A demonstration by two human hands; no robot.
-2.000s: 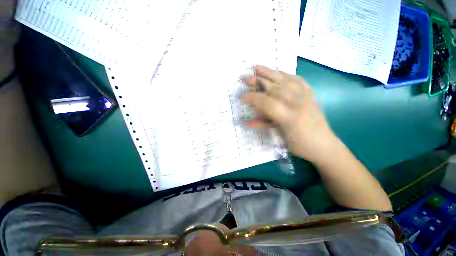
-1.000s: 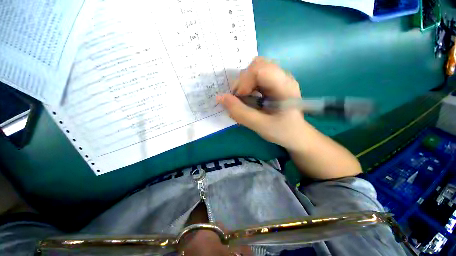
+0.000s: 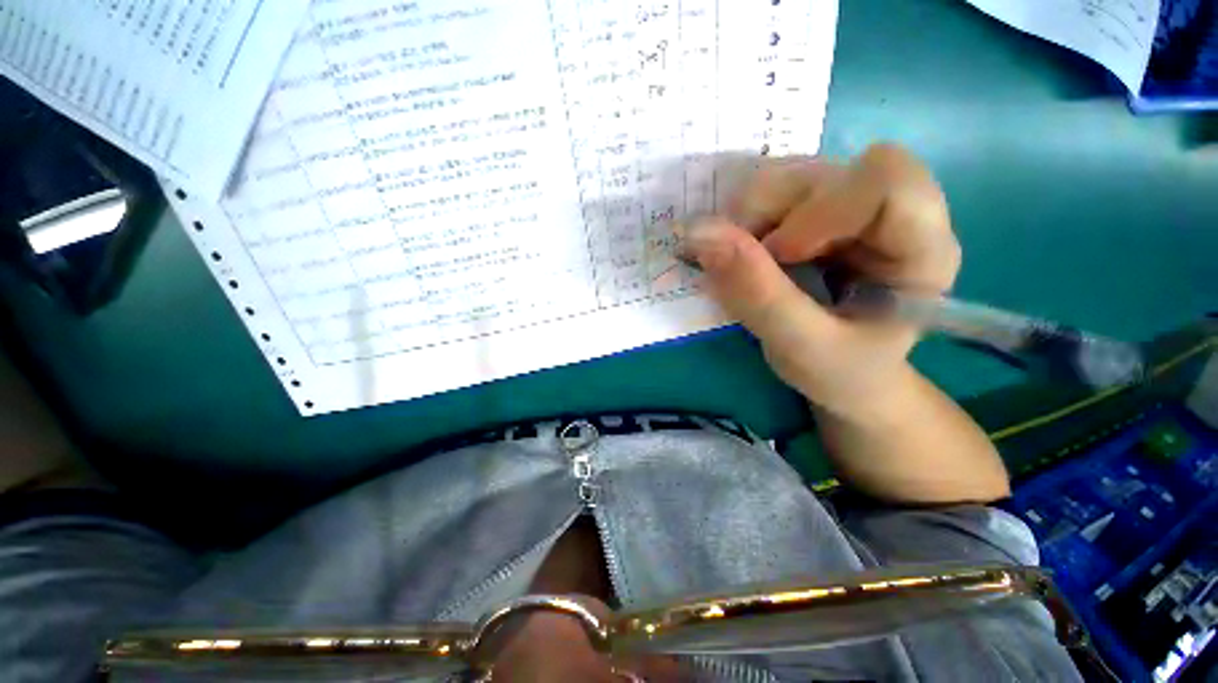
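My right hand (image 3: 848, 254) holds a pen (image 3: 995, 327) with a clear barrel. The pen's tip end is at the lower right of a white printed form (image 3: 441, 200), over its narrow columns with handwritten marks. The form has text lines at left and punched holes along its left edge. Its top is cut off by the picture's edge. My left hand is not in view. A loose printed sheet (image 3: 147, 80) overlaps the form at the upper left and is slightly raised at its edge.
A black phone (image 3: 80, 220) with a bright reflection lies at the far left on the green bench (image 3: 601, 380). At the upper right are a paper corner (image 3: 1095, 34) and part of a blue tray (image 3: 1182, 60). A blue bin (image 3: 1122, 520) with parts is at the lower right.
The right hand was blurred over the page two seconds ago without a clearly visible pen; it now grips the pen near the form's lower right. The view has shifted; less of the trays shows.
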